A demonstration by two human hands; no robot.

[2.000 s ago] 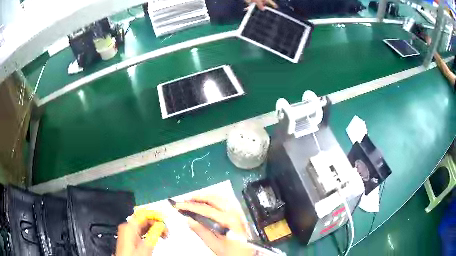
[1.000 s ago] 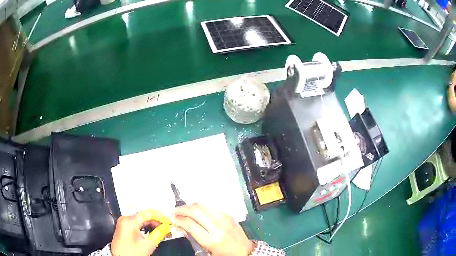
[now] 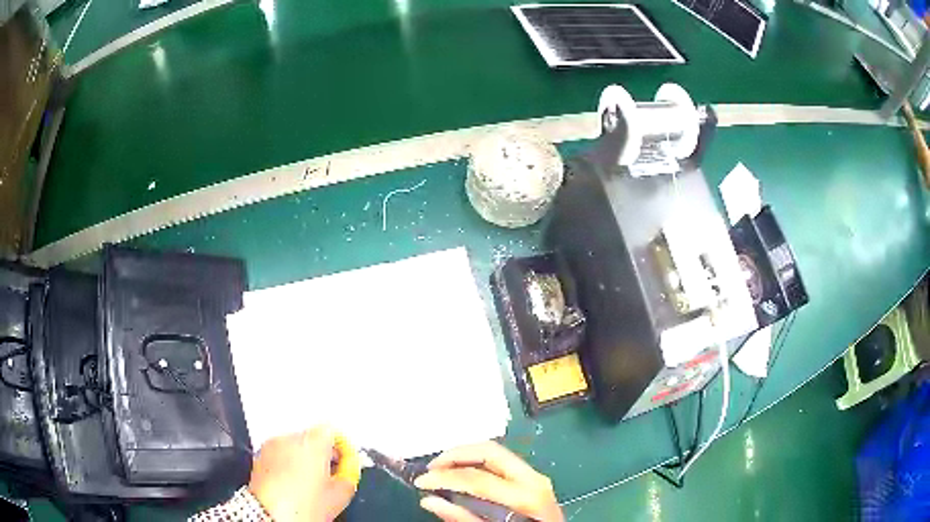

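My right hand [image 3: 489, 483] holds the dark soldering iron [image 3: 400, 469] at the bottom centre, its tip pointing up-left towards my left fingers. My left hand [image 3: 306, 473], with yellow finger cots [image 3: 347, 461], has its fingers closed together just left of the tip. Whatever is between these fingers is too small to tell. Both hands are at the front edge of the white work sheet [image 3: 367, 352]. A thin black cable runs from the nearest black panel back [image 3: 173, 428] towards my left hand.
Black panel backs stand at the left. Right of the sheet are the iron stand with its yellow-orange sponge [image 3: 558, 377], the grey feeder [image 3: 622, 255] with a white reel [image 3: 658, 131], and a black tray [image 3: 770, 260]. A speckled tin [image 3: 514, 178] stands behind. Solar panels [image 3: 599, 35] lie on the conveyor.
The view has shifted. The hands have moved from over the sheet to its front edge and are further apart than a second ago. The panels on the conveyor have moved right.
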